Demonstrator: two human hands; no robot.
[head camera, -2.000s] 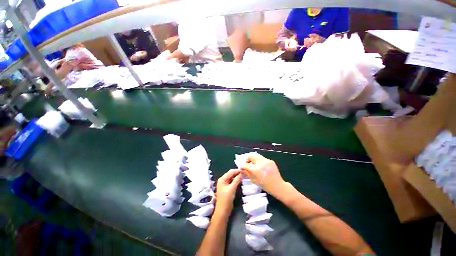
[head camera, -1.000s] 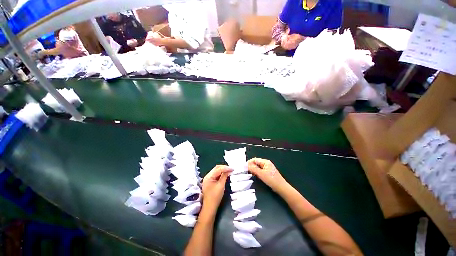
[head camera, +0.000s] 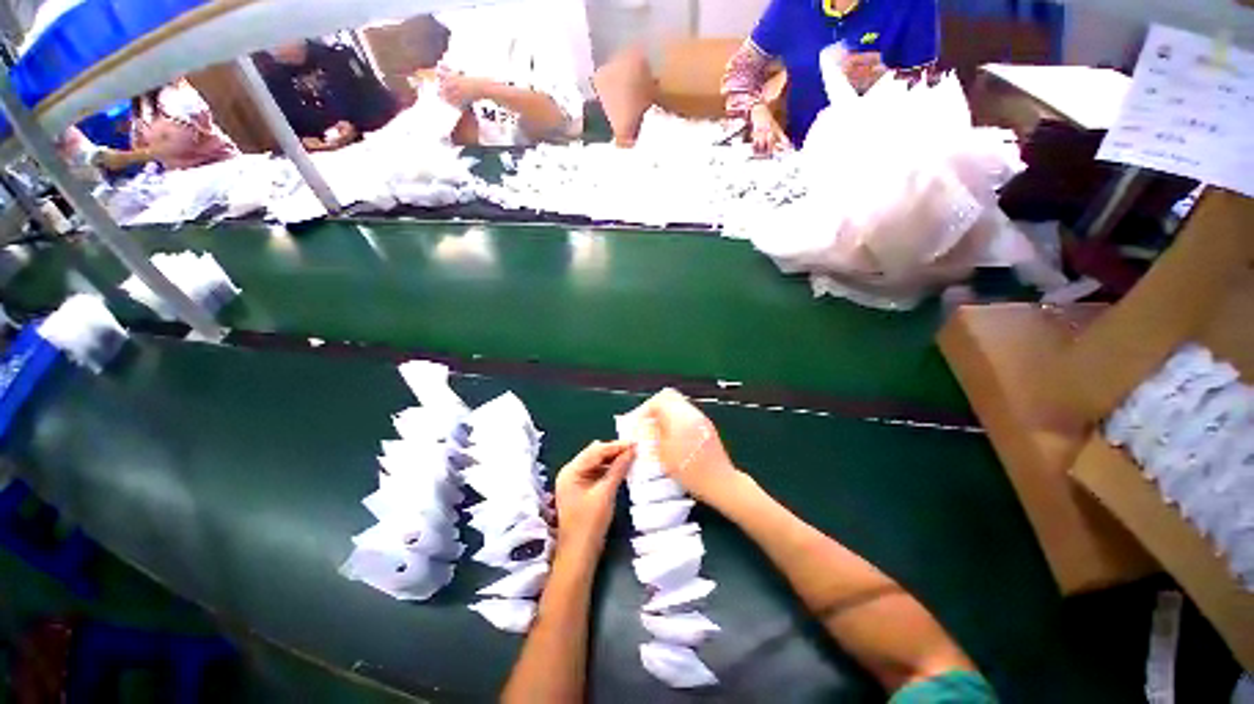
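Observation:
A column of overlapping white packets (head camera: 667, 557) lies on the dark green surface (head camera: 275, 454) in front of me. My left hand (head camera: 594, 484) is at the left side of its far end, thumb and fingers pinched at a packet's edge. My right hand (head camera: 684, 443) lies over the far end and covers most of the top packets; its fingertips are hidden, so its grip cannot be told. Two more packet columns stand to the left, a longer one (head camera: 413, 502) and another (head camera: 509, 495) beside my left forearm. A few packets show a dark spot.
An open brown carton (head camera: 1045, 454) with white packets (head camera: 1194, 440) stands at right. A white notice (head camera: 1185, 110) hangs above it. A big whitish translucent heap (head camera: 894, 206) and loose packets (head camera: 619, 179) lie across the line, before seated people. A blue bin (head camera: 30, 371) is at far left.
My right hand has moved from the right side of the column onto its far end. My left hand stays near the same edge. The person in blue opposite has moved their hands.

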